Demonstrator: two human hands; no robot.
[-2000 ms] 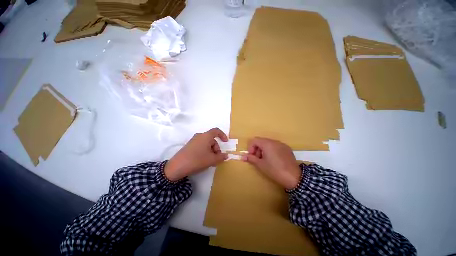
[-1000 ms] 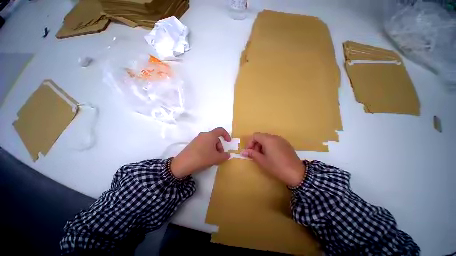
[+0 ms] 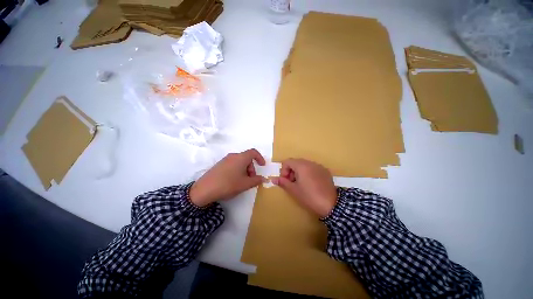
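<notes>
A flat tan panel (image 3: pixel 292 245) lies in front of me, its near end running past the table edge. My left hand (image 3: pixel 229 178) is at its far left corner, thumb and fingers around a short white strip (image 3: pixel 269 181). My right hand (image 3: pixel 310 184) pinches the same strip just to the right, at the panel's far edge. Only a short piece of the strip shows between the fingertips. The long tan panel stack (image 3: pixel 339 93) lies just beyond my hands.
Left are a clear bag with orange print (image 3: pixel 184 108), crumpled white paper (image 3: pixel 198 47), a tan panel with a white strip (image 3: pixel 58 140) and folded tan piles (image 3: pixel 169 14). Right are stripped panels (image 3: pixel 453 99), a small offcut (image 3: pixel 518 143) and large plastic bags (image 3: pixel 497 35). A bottle (image 3: pixel 279 10) stands at the back.
My right hand has moved left along the panel's far edge, closer to my left hand. Less of the white strip shows between them. My left hand has barely moved.
</notes>
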